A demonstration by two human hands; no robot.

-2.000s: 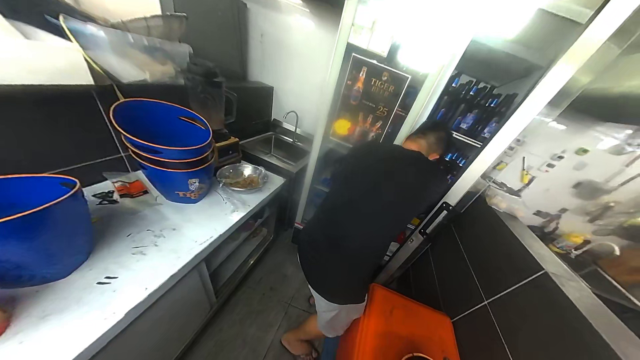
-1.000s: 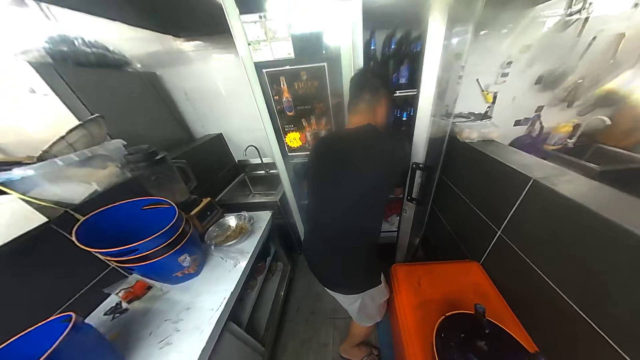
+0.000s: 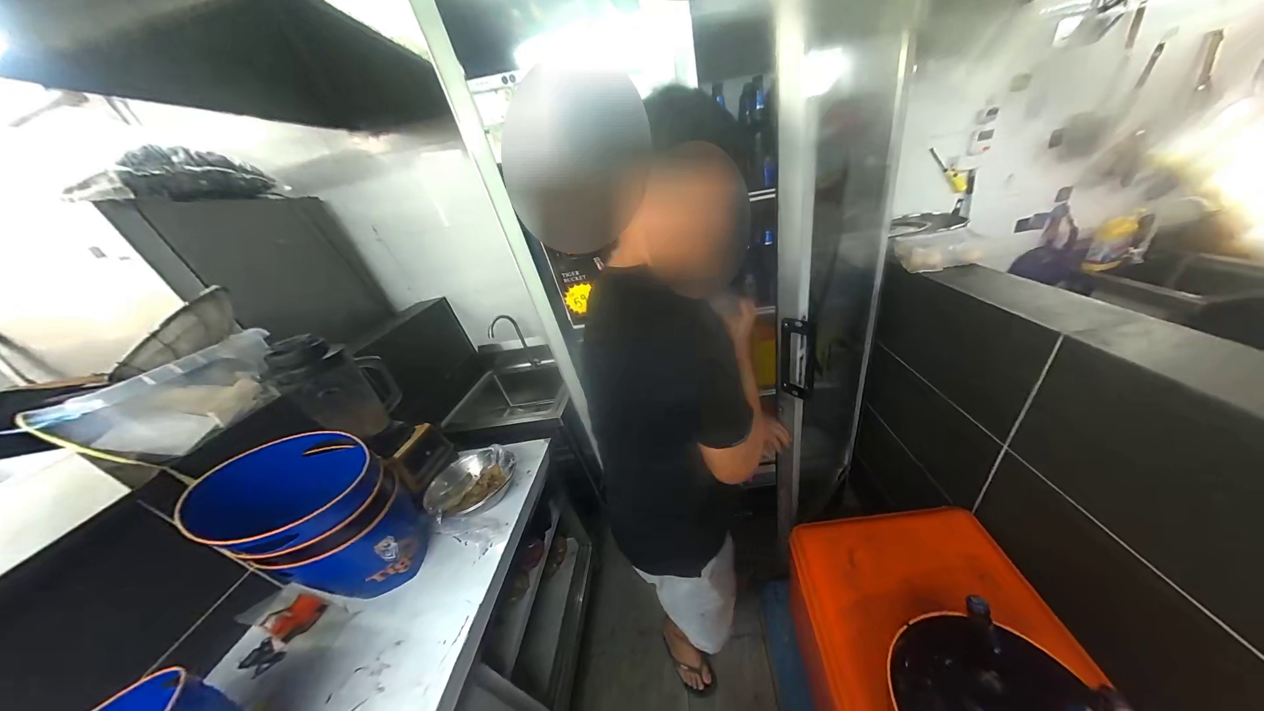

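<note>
Neither of my hands shows in the head view. A person [image 3: 662,425] in a black T-shirt and white shorts stands in the aisle at an upright glass-door fridge. One of that person's hands [image 3: 775,434] is near the edge of the fridge door [image 3: 793,247], below its black handle; whether it touches the door I cannot tell. Dark bottles [image 3: 758,109] stand on the shelves inside. At the lower right a black bucket with an orange rim [image 3: 973,662] rests on an orange container [image 3: 879,553], with a dark bottle neck sticking up in it.
Stacked blue buckets [image 3: 385,543], a metal bowl [image 3: 472,484] of food in plastic and a blender jug [image 3: 341,395] are at the left by the white counter [image 3: 444,583]. Behind is a sink [image 3: 513,390]. A tiled half wall [image 3: 1047,425] runs along the right.
The person was bent into the fridge and now stands upright, turned more toward the right. The view has swung, and more of the black bucket on the orange container shows.
</note>
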